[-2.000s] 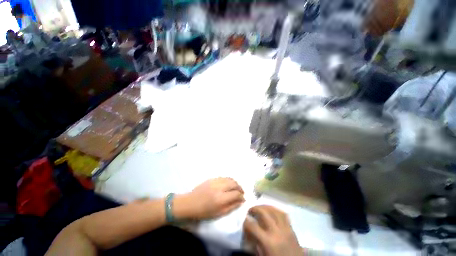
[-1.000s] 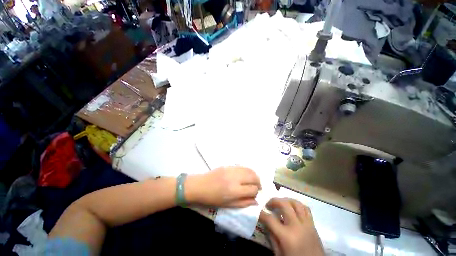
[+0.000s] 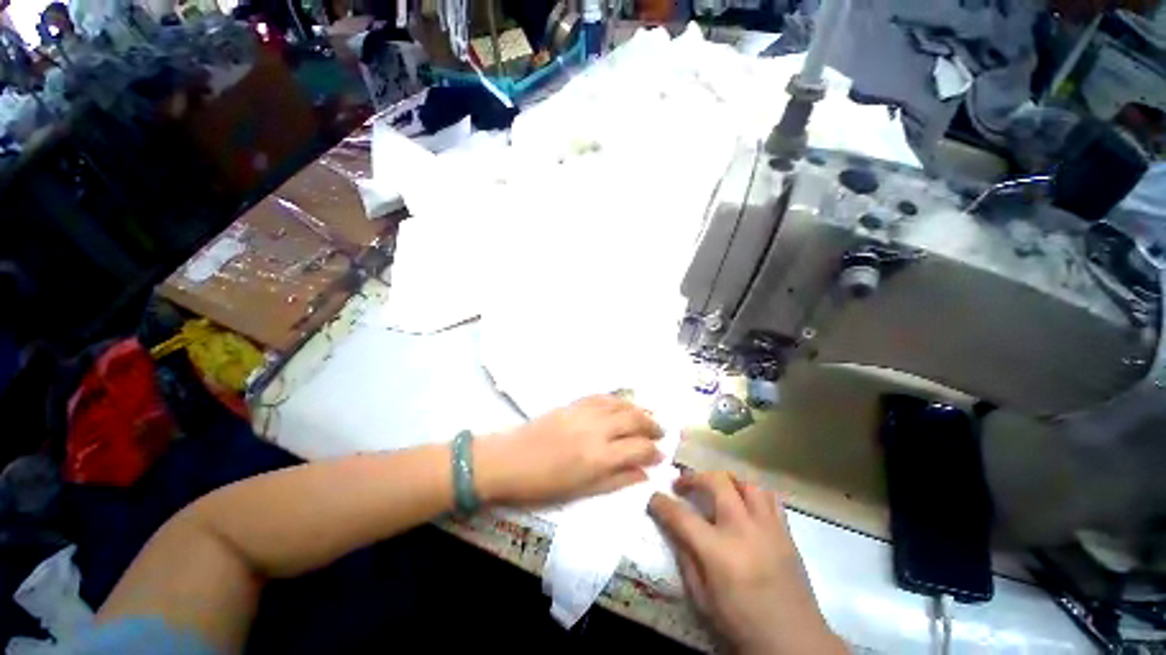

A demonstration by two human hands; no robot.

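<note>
A white cloth piece (image 3: 591,553) lies under my hands at the table's front edge, one end hanging over it. My left hand (image 3: 591,448) lies flat on the cloth, with a green bangle at the wrist. My right hand (image 3: 735,544) has its fingertips on the cloth's right side, close to my left fingers. The sewing machine's head (image 3: 921,275) stands to the right. Its presser foot area (image 3: 710,365) is beyond my fingers and washed out by glare. The cloth's far edge blends into the bright tabletop.
A large white garment heap (image 3: 575,218) lies behind the needle. A black smartphone (image 3: 939,499) with a white cable lies on the machine bed. Cardboard in plastic film (image 3: 275,262) is at the table's left end, beside yellow (image 3: 215,352) and red bags (image 3: 110,412). Grey garments (image 3: 953,64) are behind.
The view has steadied and shifted slightly. My left hand has moved a little away from the table's front edge and flattened. The cloth's near end now spreads and hangs lower over the edge.
</note>
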